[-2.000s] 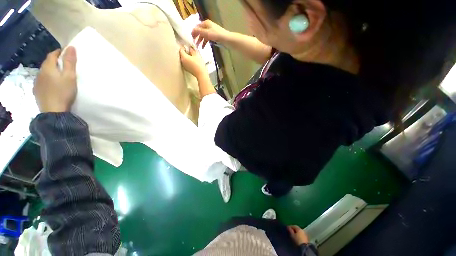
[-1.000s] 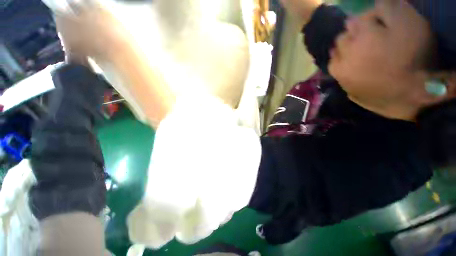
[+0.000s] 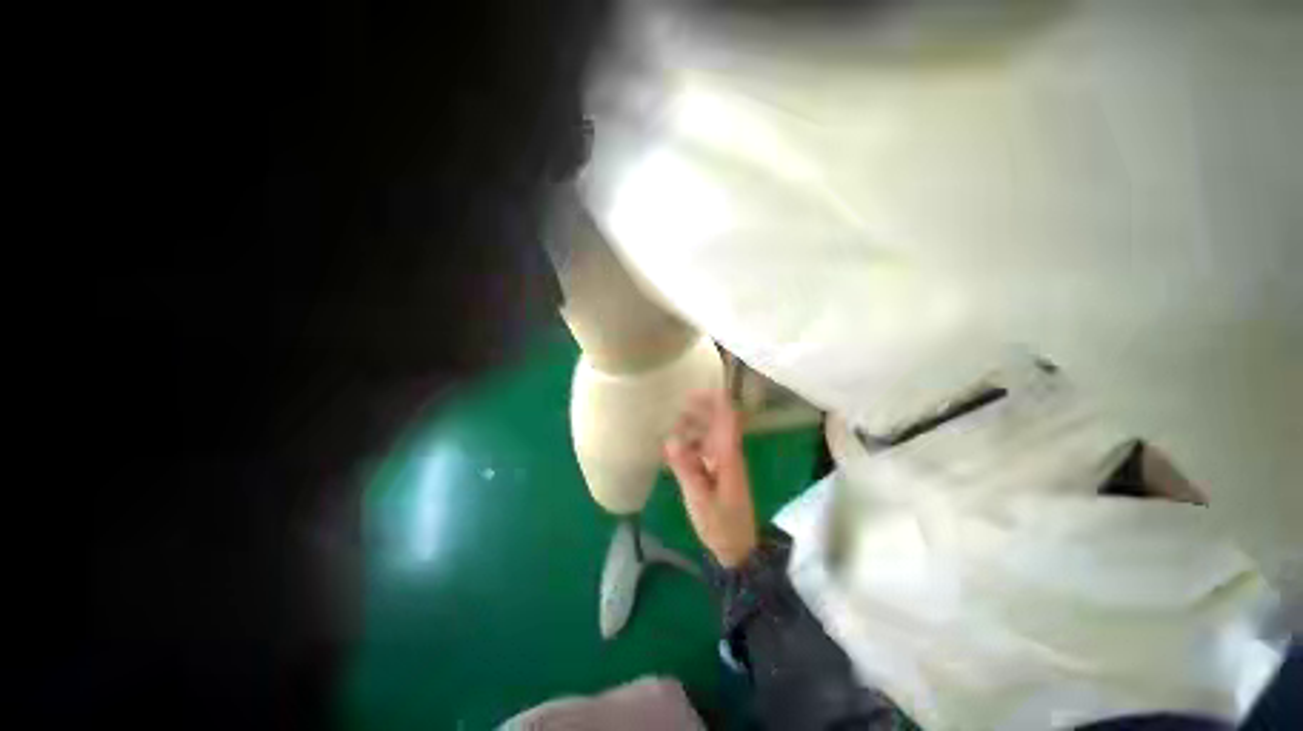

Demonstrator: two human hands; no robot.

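Note:
A large white garment point(image 3: 915, 214), blurred and very near the camera, fills the upper right. More loose white cloth point(image 3: 1029, 600) hangs in folds at the lower right. The pale dress form point(image 3: 629, 414) shows below the garment's edge, left of centre. My right hand point(image 3: 712, 471), in a dark sleeve, is raised beside the form's lower part, fingers loosely bent and apart, with nothing seen in it. Whether it touches the form cannot be told. My left hand is not in view. What holds up the garment is hidden.
A black, out-of-focus area covers the left side and hides what is there. The green floor point(image 3: 472, 600) shows below centre, with the grey foot of a stand point(image 3: 619, 578) under the form. Part of my clothing point(image 3: 615, 707) is at the bottom edge.
The white garment has moved up and right, close to the camera. My left hand and the co-worker's face and dark top no longer show. My right hand has come up beside the form.

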